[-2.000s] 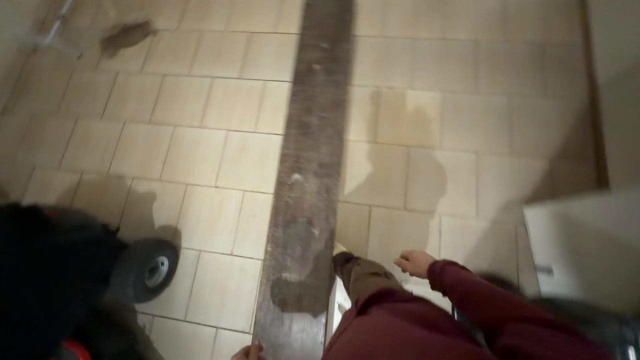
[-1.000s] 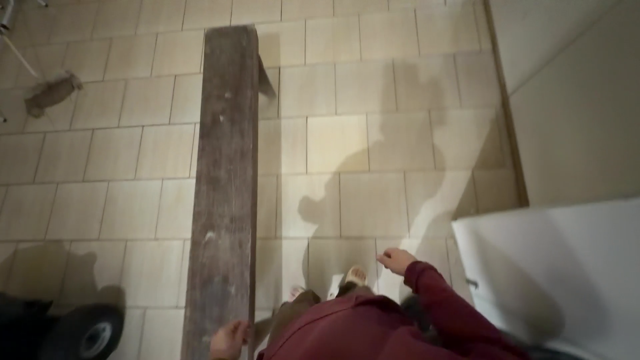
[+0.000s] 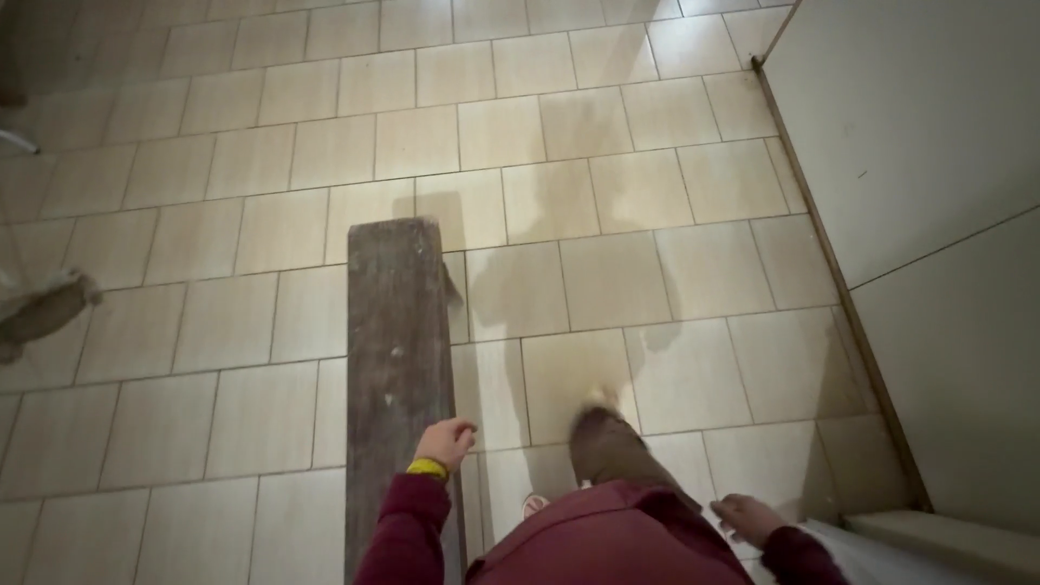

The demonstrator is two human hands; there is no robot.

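A long dark wooden bench [image 3: 394, 341] stands on the tiled floor, running away from me at centre left. Over its right edge is my left hand [image 3: 447, 443], fingers loosely curled and holding nothing that I can see; a yellow band circles that wrist. Whether the hand touches the bench I cannot tell. At lower right my right hand [image 3: 743, 518] hangs by my side with bent fingers, slightly blurred, and no object shows in it. My brown-trousered leg [image 3: 609, 447] is stretched forward between the hands.
A pale wall or panel [image 3: 934, 162] with a brown strip along its base rises on the right. Near it, at lower right, is a white surface [image 3: 877, 552]. A brownish, ragged object [image 3: 45, 317] lies on the floor [image 3: 187, 325] at far left. Shadows fall ahead of me.
The view has moved forward along the bench, whose far end now shows nearer. My left hand has come up into fuller view beside the bench. The black wheel at lower left has left the view.
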